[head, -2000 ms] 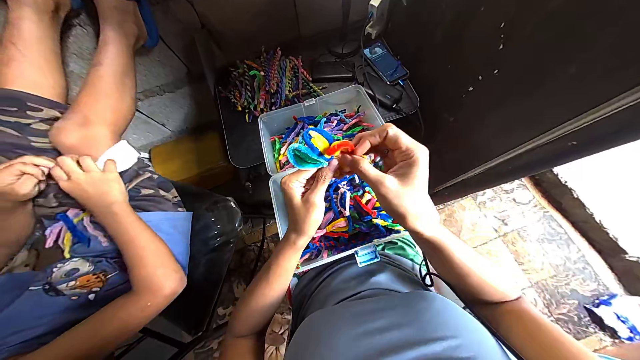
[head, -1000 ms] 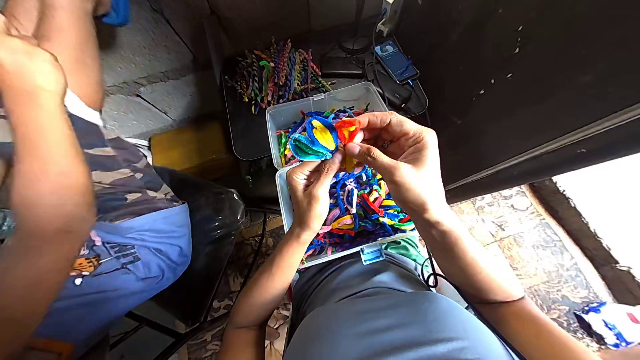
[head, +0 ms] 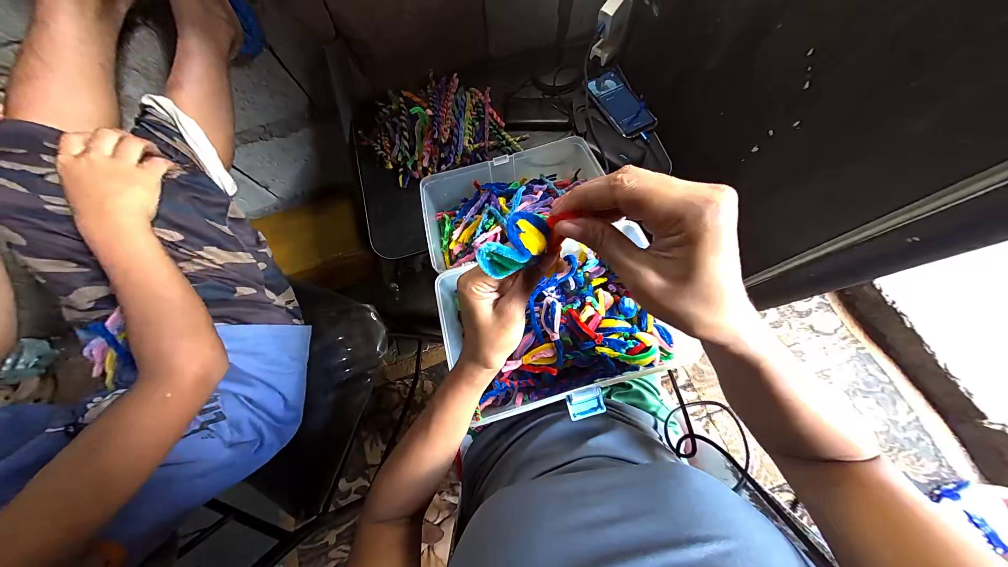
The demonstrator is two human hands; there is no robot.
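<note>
My left hand (head: 498, 311) holds a bundle of bent, fuzzy pipe-cleaner-like strips (head: 516, 240) in teal, blue and yellow from below. With thumb and forefinger, my right hand (head: 661, 244) pinches a red strip (head: 563, 224) at the bundle's right side. Both hands are above an open clear plastic box (head: 447, 315) on my lap. Its two halves hold many short coloured fuzzy pieces (head: 598, 315), some bent or knotted together. My fingers hide part of the red strip.
Twisted multicoloured strips (head: 441, 126) lie on a black surface behind the box, near a phone (head: 622, 102) and cables. A seated person (head: 150, 315) is at the left, one hand on the thigh. A looped black cord (head: 709, 441) hangs right of my lap. A dark panel (head: 787, 118) stands at the right.
The other person's arm has shifted, and a hand now rests on the thigh. My hands stay above the box with the same bundle.
</note>
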